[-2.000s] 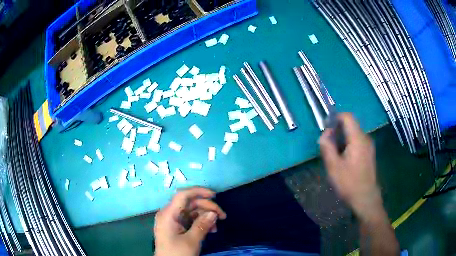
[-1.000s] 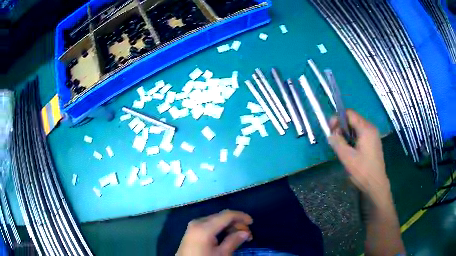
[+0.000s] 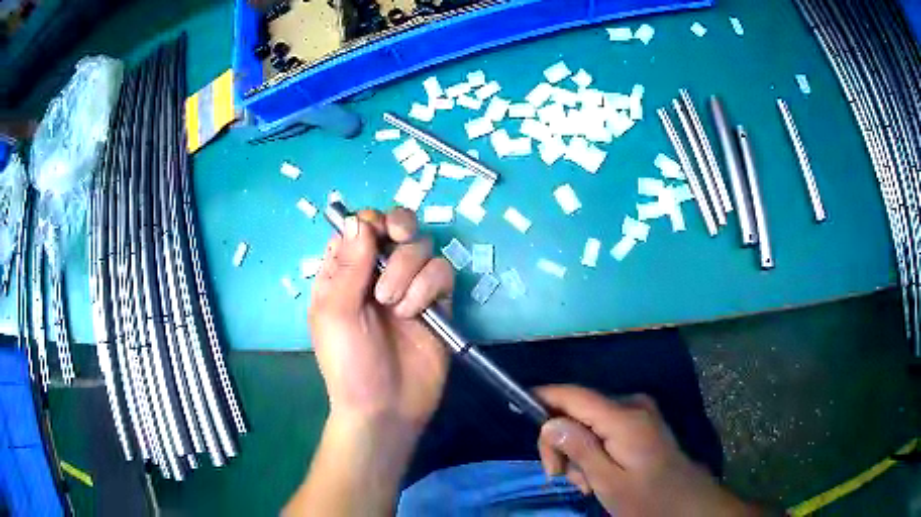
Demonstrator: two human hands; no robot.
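Note:
A metal tube assembly [image 3: 492, 371] runs diagonally between my hands, over my lap and the bench's front edge. Its lower part is thicker and darker; a thinner bright part enters it at a visible joint. My left hand [image 3: 389, 278] is closed around the upper part, with the tube's end [image 3: 338, 214] sticking out past the thumb. My right hand [image 3: 596, 444] grips the lower, thicker end, which the fingers hide. Whether a white piece is at the joint cannot be told.
Many white pieces [image 3: 566, 121] lie scattered mid-bench with a loose thin tube [image 3: 441, 147]. Thin and thicker tubes [image 3: 751, 197] lie to the right. A blue divided bin [image 3: 424, 48] stands at the back. Long rods overhang at left [image 3: 151, 273] and right [image 3: 879, 151]; a clear bag [image 3: 76, 126] lies far left.
My right hand has brought a tube from the right of the bench to the front middle. My left hand, raised from the lap, now holds its upper part. The view has shifted left.

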